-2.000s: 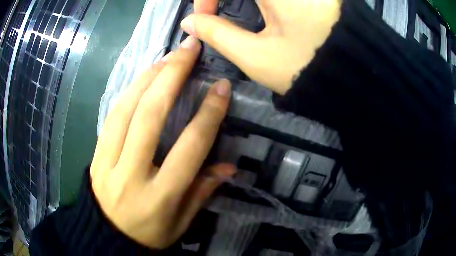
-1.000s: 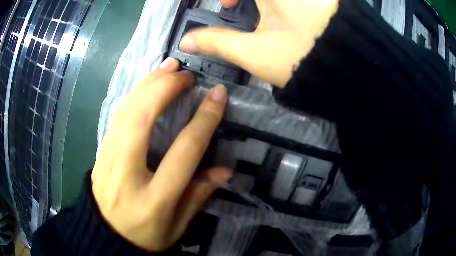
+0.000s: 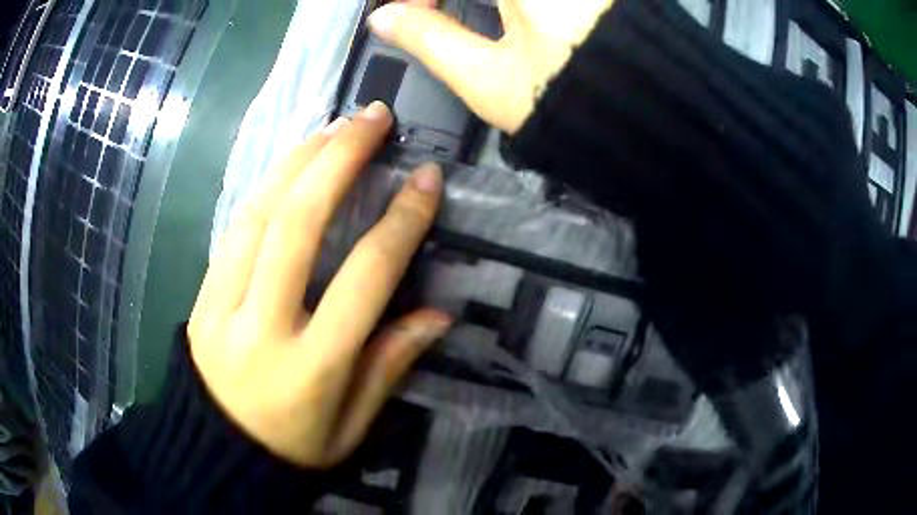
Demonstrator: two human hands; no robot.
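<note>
A black housing point(image 3: 429, 109) lies in the translucent tray point(image 3: 503, 206) at the top. A dark rectangular pad point(image 3: 382, 80) sits on its panel. My left hand point(image 3: 292, 292) lies over the tray with its fingers apart; its fingertips touch the housing's lower edge beside the pad, and nothing shows in it. My right hand point(image 3: 483, 60) is over the housing's upper part, cut off by the top edge. Its thumb tip is above the pad; whether its fingers hold anything is hidden. A second housing point(image 3: 593, 347) lies in the pocket below.
A clear sheet with a grid of dark squares point(image 3: 85, 201) lies at the left on the green bench point(image 3: 181, 231). More filled trays point(image 3: 804, 60) show at the upper right. Crinkled clear film point(image 3: 603, 443) covers part of the lower tray. My right dark sleeve hides the tray's right side.
My right thumb has moved up off the panel, and the dark pad now shows clearly. My left fingertips have shifted slightly. The whole view has moved a little.
</note>
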